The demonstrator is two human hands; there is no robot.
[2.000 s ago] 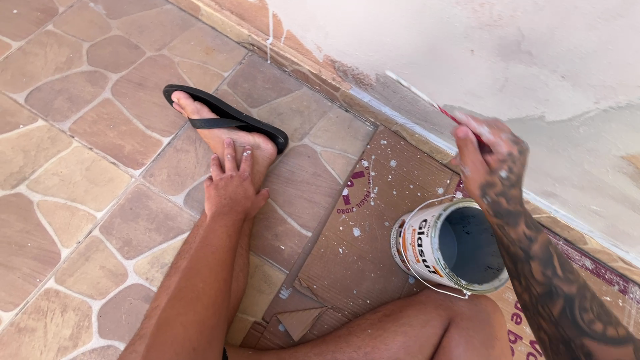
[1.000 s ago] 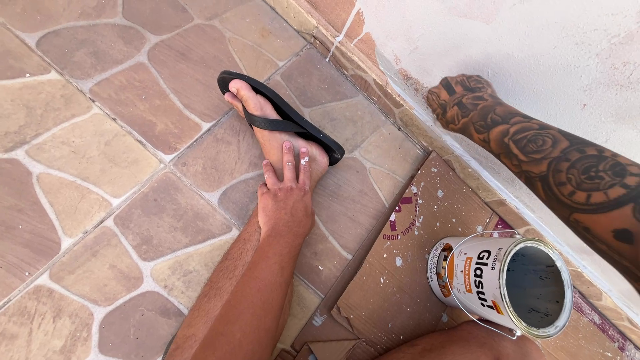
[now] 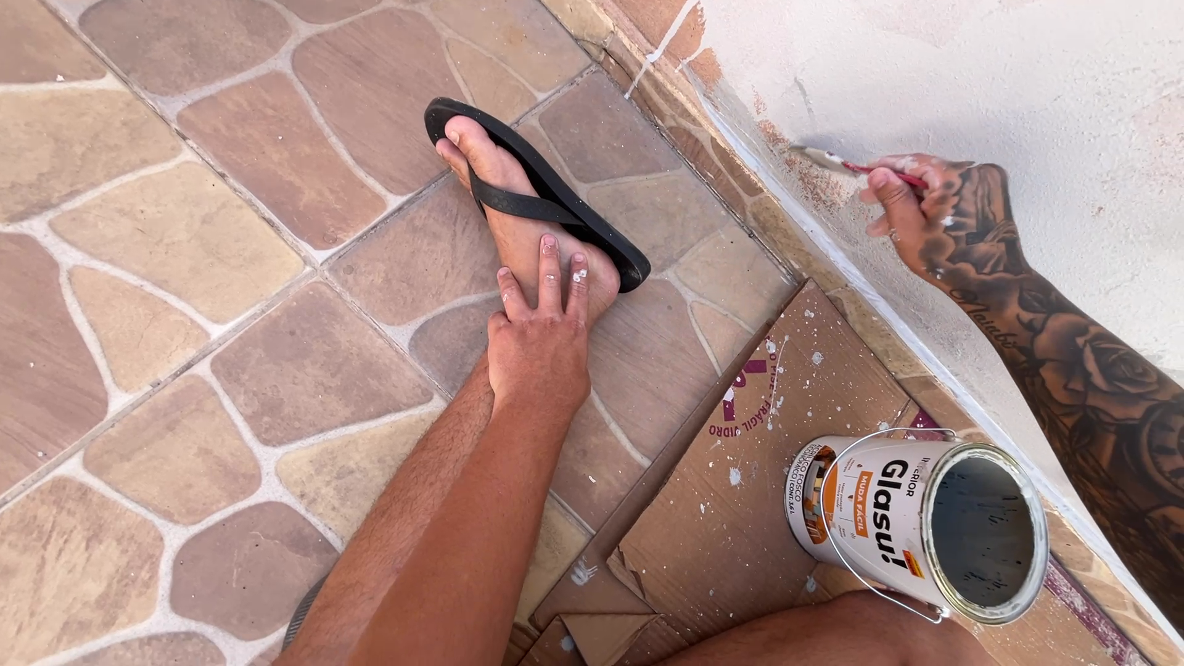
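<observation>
My right hand grips the red handle of a paintbrush. Its paint-covered bristles meet the wall low down, beside a patch of bare reddish surface. My left hand rests on my ankle with its fingers spread and holds nothing; dabs of white paint mark the fingertips. Below my right forearm, an open Glasu! paint can with a wire handle stands on flattened cardboard. Its inner wall has grey streaks.
My foot in a black flip-flop is on the stone-patterned tile floor. A stone-patterned baseboard with a white-painted top edge runs along the wall's foot. Paint spatters dot the cardboard. My bent leg lies beside the can.
My right hand has moved off the wall's lower edge, where it was a second ago, and the brush is in view again. My left hand has stayed on the ankle.
</observation>
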